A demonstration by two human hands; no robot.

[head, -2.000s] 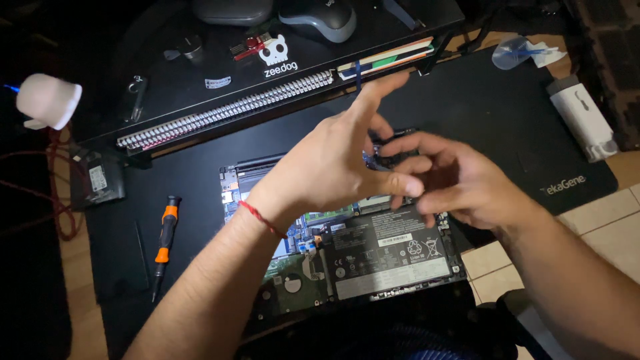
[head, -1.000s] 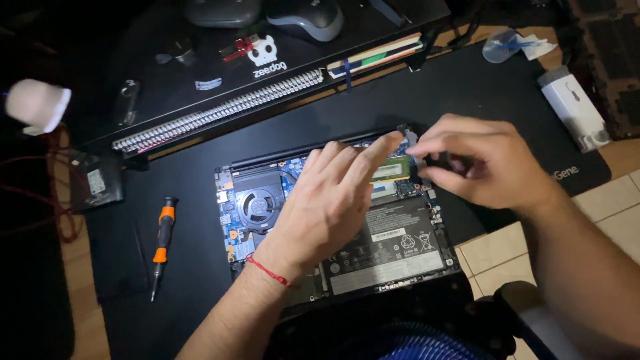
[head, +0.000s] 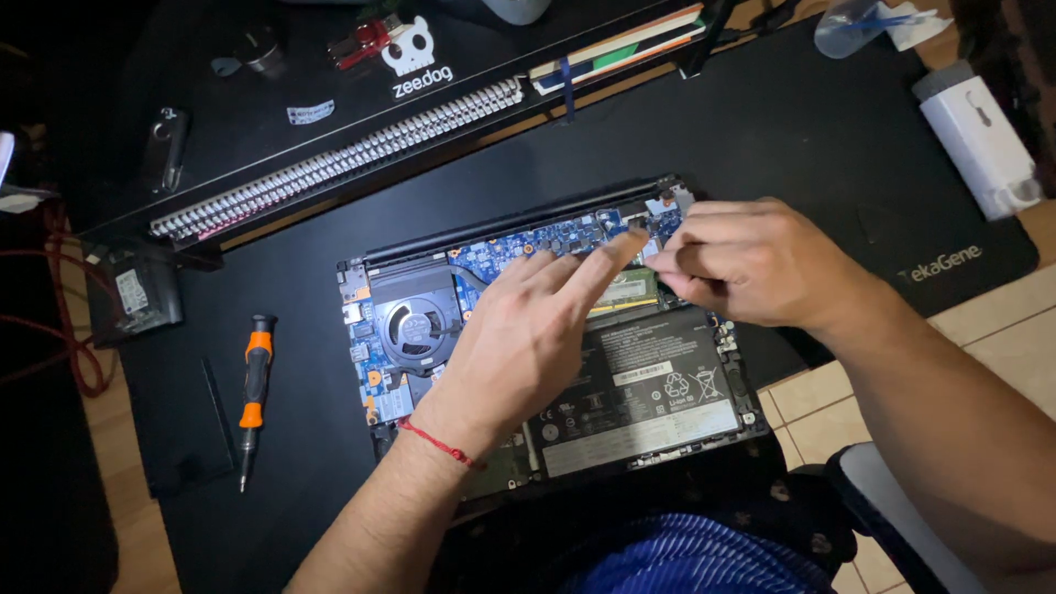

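An opened laptop lies on the black desk mat, its blue circuit board [head: 569,235], cooling fan [head: 415,324] and black battery [head: 643,388] exposed. My left hand [head: 536,322] reaches over the middle of the laptop, its index finger stretched to the board's upper right. Just below that finger a green memory module [head: 629,293] shows, partly covered by the hand. My right hand [head: 734,260] is at the laptop's upper right corner with fingers curled and thumb near the module's right end. Whether the right fingers pinch anything is hidden.
An orange and black screwdriver [head: 255,371] lies left of the laptop. Behind stands a black shelf [head: 272,177] with a spiral-bound notebook [head: 346,157] under it. A white bottle-like container [head: 978,140] lies at the right. A black box [head: 136,285] and red cable [head: 62,330] are at the left.
Two seconds ago both hands were raised together above the laptop. They have since come down to its upper right part, and the fan and more of the board now show.
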